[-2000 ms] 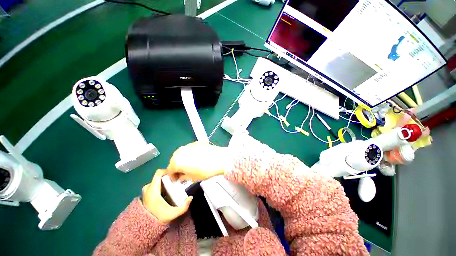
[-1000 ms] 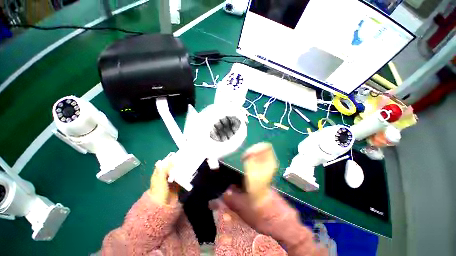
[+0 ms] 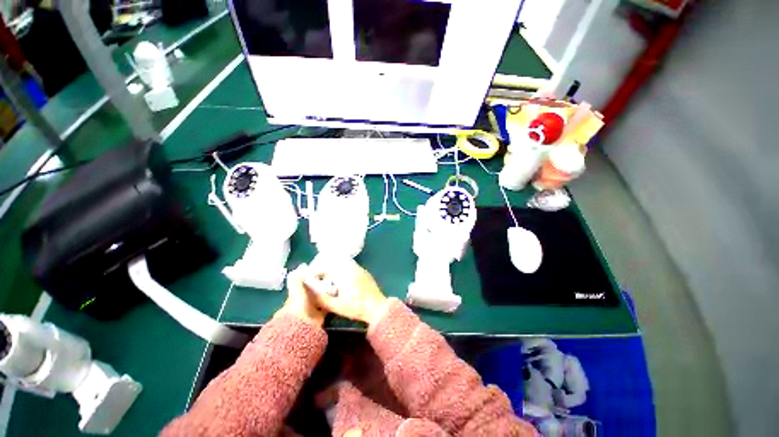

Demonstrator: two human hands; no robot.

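Observation:
Three white PTZ cameras stand side by side on the green bench, with their ringed black faces forward: a left one [image 3: 266, 218], a middle one [image 3: 342, 224] and a right one [image 3: 441, 239]. My left hand [image 3: 303, 294] and my right hand [image 3: 354, 292] meet at the lower end of the middle camera and close around it. They hide its foot. A small white part shows between my fingers; I cannot tell if it belongs to the camera.
The black label printer [image 3: 111, 230] with its white strip [image 3: 179, 307] is at left. Another camera [image 3: 51, 363] stands lower left. The keyboard [image 3: 354, 156] and monitor [image 3: 384, 85] are behind. The mouse [image 3: 524, 249] lies on its pad [image 3: 547, 286]. A blue bin [image 3: 632, 393] is below right.
The view has turned right. The camera that was in my left hand is now upright among the others on the bench. My right hand, apart before, has come together with my left.

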